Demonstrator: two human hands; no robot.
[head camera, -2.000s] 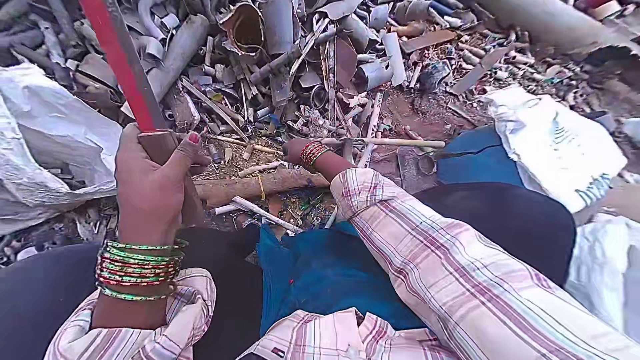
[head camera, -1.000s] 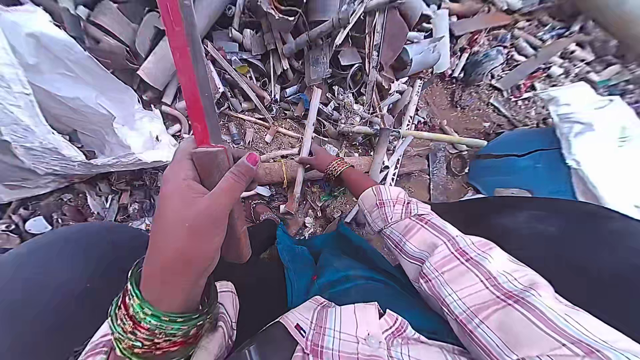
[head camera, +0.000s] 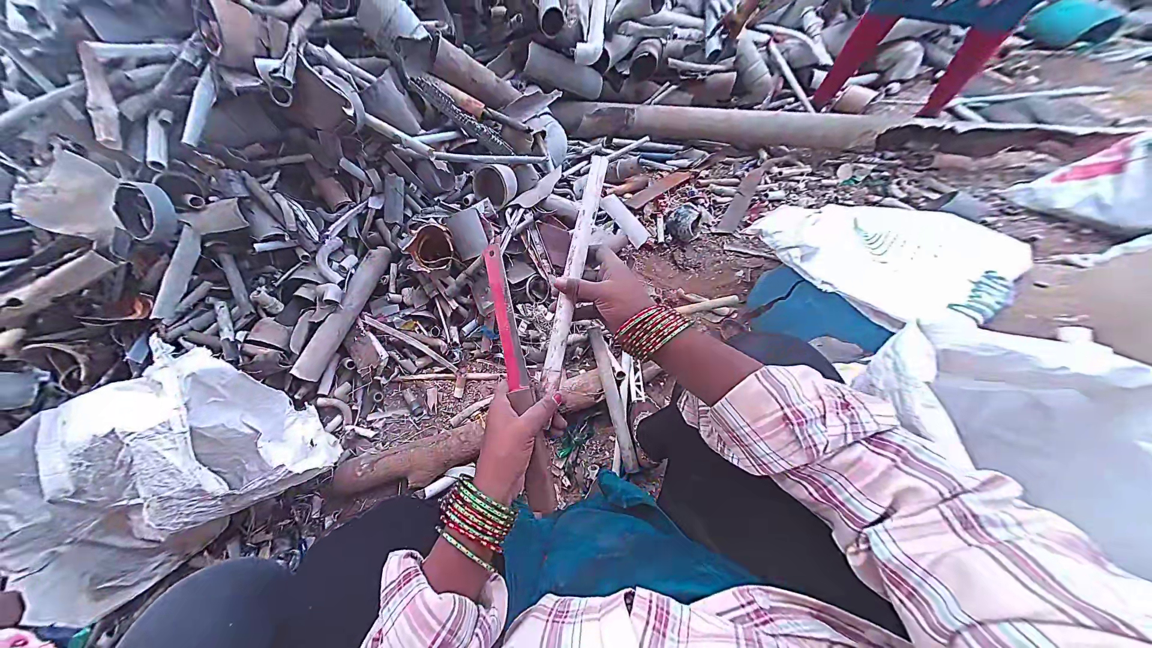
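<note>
My left hand (head camera: 513, 436) is closed around the wooden handle of a long blade (head camera: 507, 315) with a red-painted side, which points up and away from me. My right hand (head camera: 607, 290) grips a long whitish plastic strip or pipe piece (head camera: 576, 261) at its middle. The lower end of that piece reaches down beside my left hand and the blade's handle; whether my left fingers touch it I cannot tell. Below both hands a brown wooden log (head camera: 423, 459) lies on the ground. A blue cloth (head camera: 621, 540) covers my lap.
A large heap of scrap pipes (head camera: 351, 315) rises in front and to the left. White sacks (head camera: 162, 450) lie at the left and right (head camera: 900, 252), beside a broken blue piece (head camera: 810, 310). A long thick pipe (head camera: 720, 124) crosses behind. A person's legs (head camera: 855, 58) stand at the upper right.
My right hand has lifted a long whitish piece away from the log and up, where it was low near the log. The blade stays in my left hand. The view has widened toward the heap.
</note>
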